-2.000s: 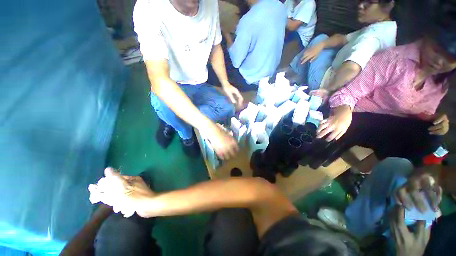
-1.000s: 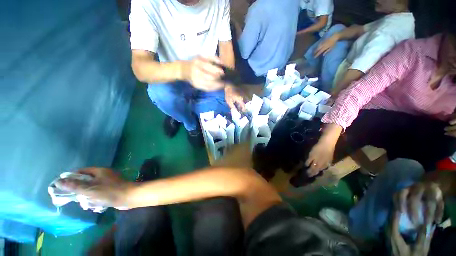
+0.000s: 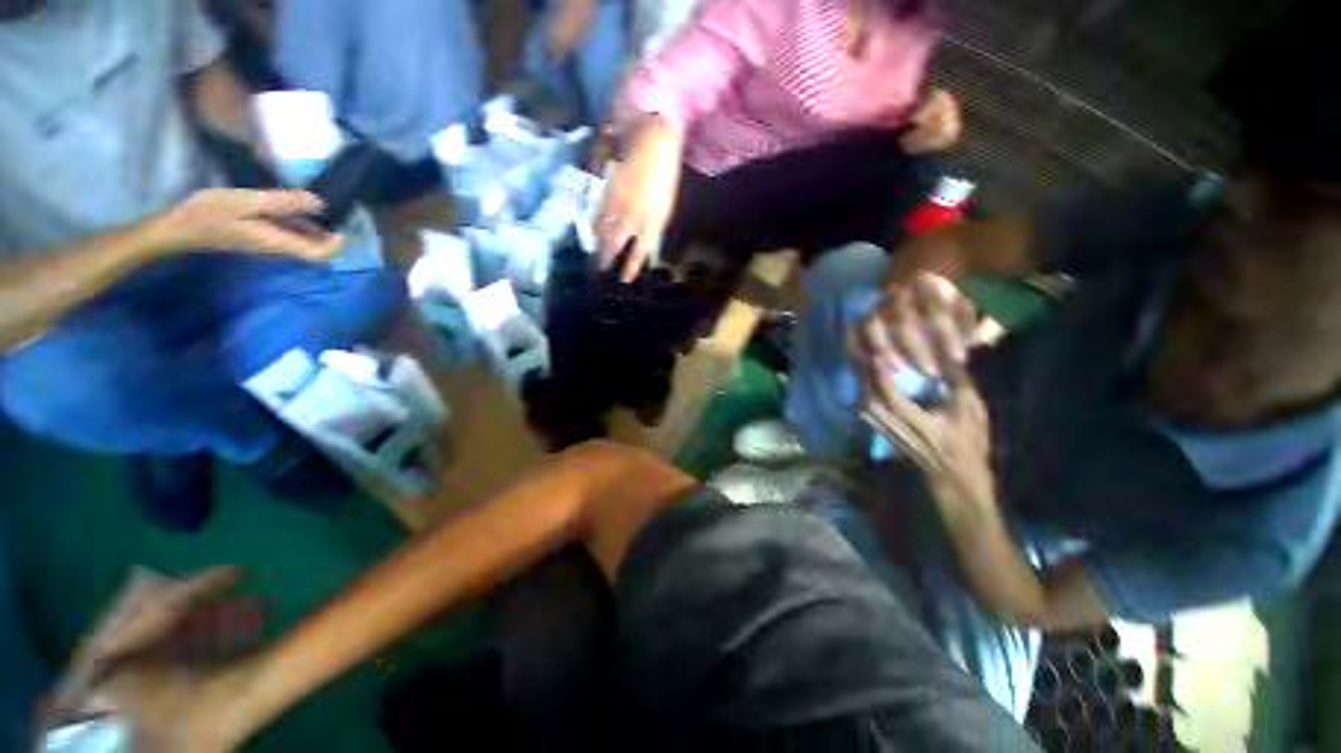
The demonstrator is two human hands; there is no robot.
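My right hand (image 3: 155, 699) is at the bottom left, blurred and partly cut off by the edge. Its bare forearm reaches there from the lower middle. A white cloth (image 3: 86, 736) shows in its grasp at the bottom edge. Blurred fingers just above may be my left hand (image 3: 199, 606); the blur hides what they hold. Glossy black cylinders (image 3: 625, 331) stand in a dark cluster ahead, beyond my forearm. White and pale blue cartons (image 3: 508, 184) with raised flaps stand beside them.
Tan cardboard (image 3: 478, 441) lies under the cartons. A person at left holds a black cylinder (image 3: 346, 177). A pink-checked sleeve (image 3: 677, 88) reaches over the cylinders. A person at right works with both hands (image 3: 927, 368). More dark cylinders (image 3: 1088, 684) are at lower right.
The view has swung right, bringing the right-hand person and more cylinders into view. The blue sheeting has mostly left the picture. My right hand now shows lower, nearer the corner.
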